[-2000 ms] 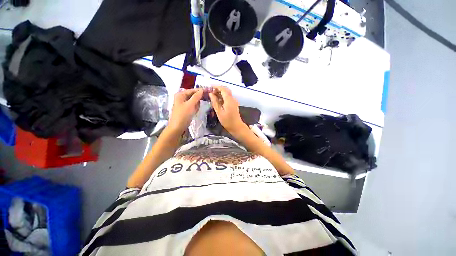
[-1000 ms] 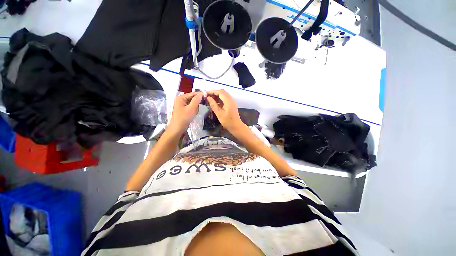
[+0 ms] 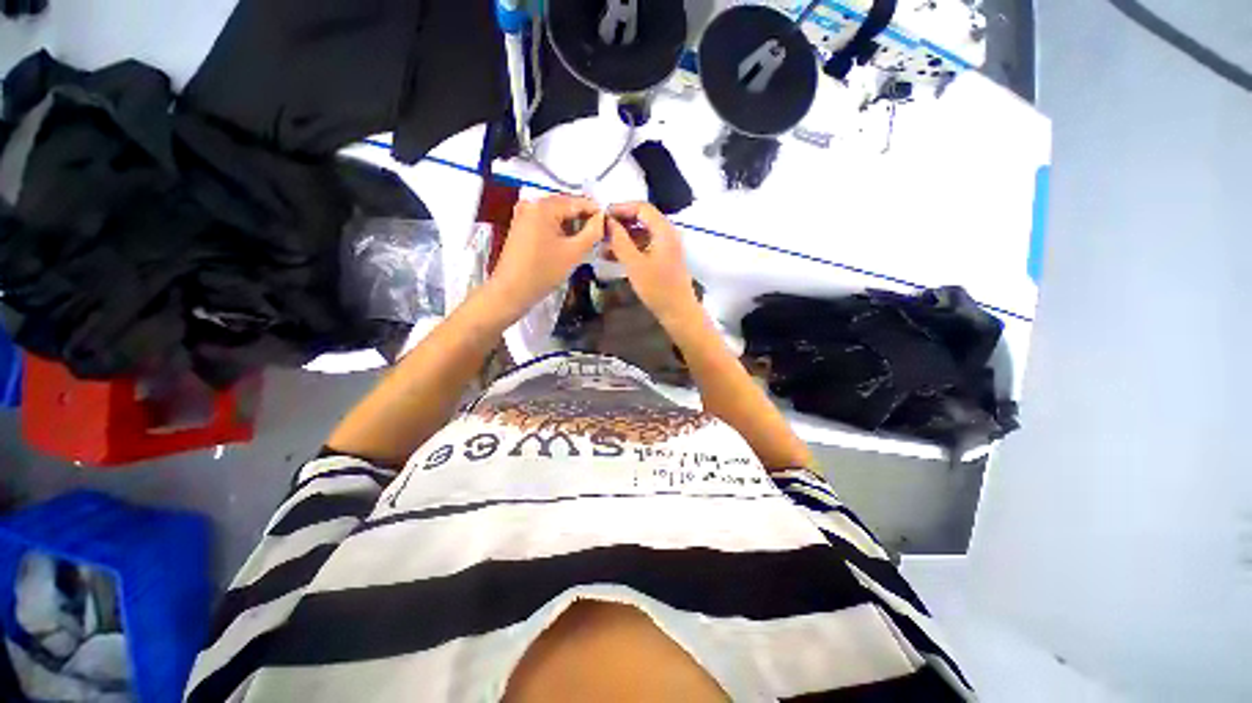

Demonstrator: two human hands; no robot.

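My left hand [image 3: 547,250] and my right hand [image 3: 651,256] are raised over the near edge of the table, fingertips close together. A small piece shows between the fingertips; it is too small and blurred to name. Clear film [image 3: 533,330] hangs or lies below my left hand. Dark grey-brown cloth pieces [image 3: 632,330] lie in the tray before my body, partly hidden by my right hand and forearm. A clear polybag [image 3: 396,269] lies left of my left hand, against black garments.
Black garments [image 3: 179,234] are heaped at left. Black cut parts [image 3: 879,364] lie in the right tray [image 3: 1009,368]. Two spool discs [image 3: 758,69] and a thread stand [image 3: 516,69] stand beyond my hands. A red crate [image 3: 124,412] and a blue crate [image 3: 172,549] are at lower left.
Both hands have moved slightly right and up in the picture, and their fingers have shifted around the small piece. The table scene has shifted a little up and left in view.
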